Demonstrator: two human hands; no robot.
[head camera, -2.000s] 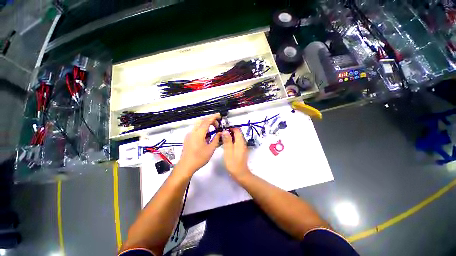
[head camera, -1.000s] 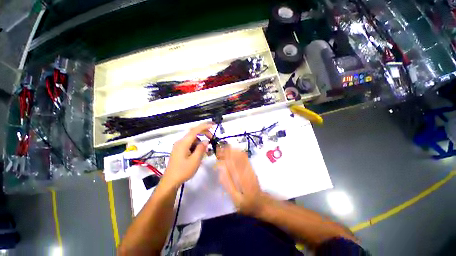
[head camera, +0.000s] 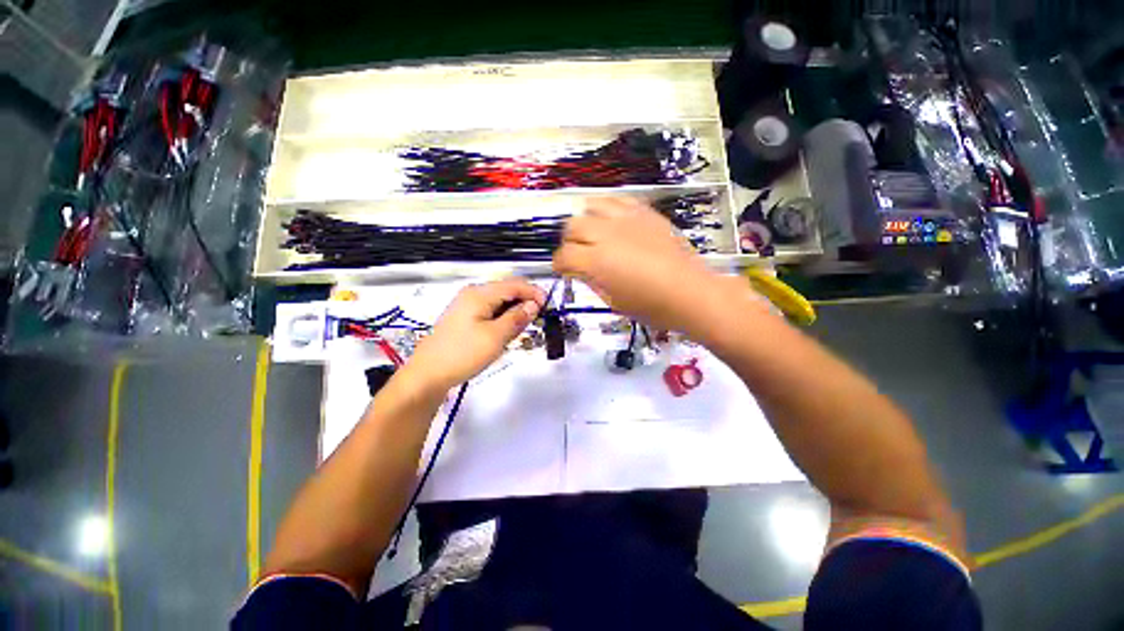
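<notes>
The thin black wire harness lies across the white layout board. My left hand is closed on the harness near the middle of the board. My right hand is raised above the harness, over the tray's front edge, fingertips pinched together; what they hold is too small to tell. A small dark block hangs at the harness between and below my hands. A long black cable branch runs down past my left forearm. Red leads are at the left end.
A cream parts tray behind the board holds black wire bundles and red and black bundles. A red ring and a yellow-handled tool are at right. Tape rolls and a grey machine stand right of the tray.
My right hand has moved up and away from my left, from over the board to the tray's front edge. My left hand stays at the harness. The camera view has shifted and levelled.
</notes>
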